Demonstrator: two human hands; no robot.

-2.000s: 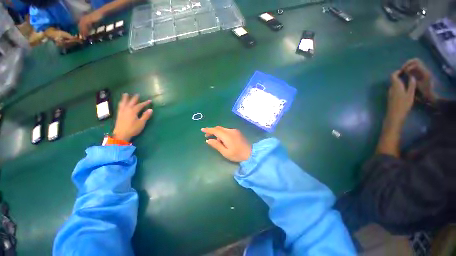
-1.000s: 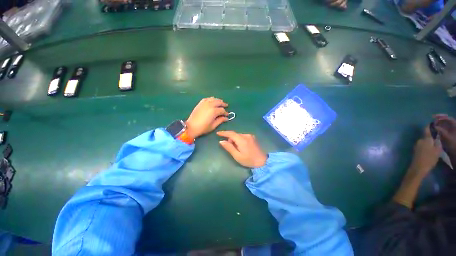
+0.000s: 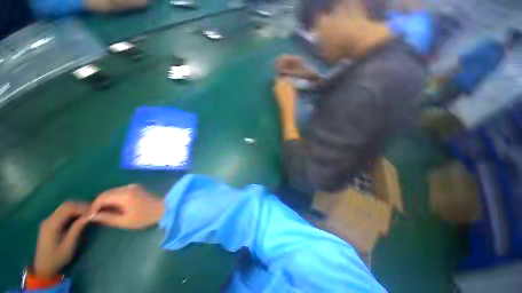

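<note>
The frame is blurred. My left hand (image 3: 57,237) is at the lower left, with an orange band at its wrist. My right hand (image 3: 130,207) is just right of it, and the fingertips of both hands meet. A small pale bit, which looks like part of the pale ring (image 3: 93,216), shows between the pinched fingertips; its shape is too blurred to tell. The blue ring tray (image 3: 166,115), filled with a bright white mass of rings, lies above and right of my right hand, not touching it.
Blurred phones (image 3: 180,71) lie beyond the tray. A clear divided tray (image 3: 48,51) is at the upper left. A small pale scrap (image 3: 249,140) lies right of the blue tray. A person in dark clothing (image 3: 366,97) sits at the right, with a cardboard box (image 3: 358,212) below.
The view has swung right, so the tray and hands appear further left. My hands have come together at the fingertips; earlier my left hand touched the ring on the table and my right was apart.
</note>
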